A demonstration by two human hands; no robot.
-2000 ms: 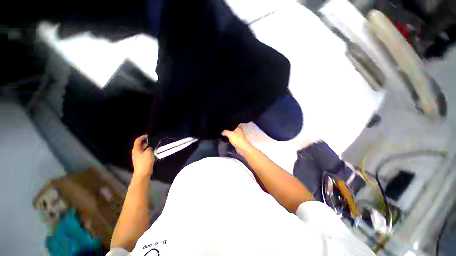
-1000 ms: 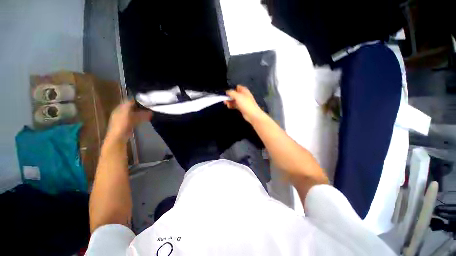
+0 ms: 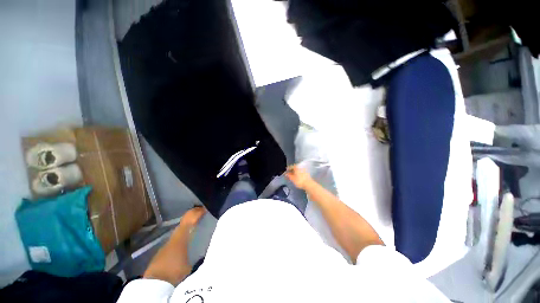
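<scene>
A black garment (image 3: 195,112) lies long and flat over the dark cloth on the lower surface in front of me. A white striped edge (image 3: 235,161) shows near its close end. My left hand (image 3: 191,218) is at the near left edge of the black cloth, its fingertips closed at the edge. My right hand (image 3: 299,177) pinches the near right corner. The cloth between my hands hangs near my legs, and its underside is hidden.
On the right, a navy padded board (image 3: 419,160) stands over a white-covered table (image 3: 361,177), with a black garment heap (image 3: 367,35) at its far end. On the left are a cardboard box (image 3: 109,177), pale shoes (image 3: 52,168) and a teal bag (image 3: 59,231).
My view has swung from the navy board to the lower surface at its left. The black garment has moved there, and both hands have come down closer to my body.
</scene>
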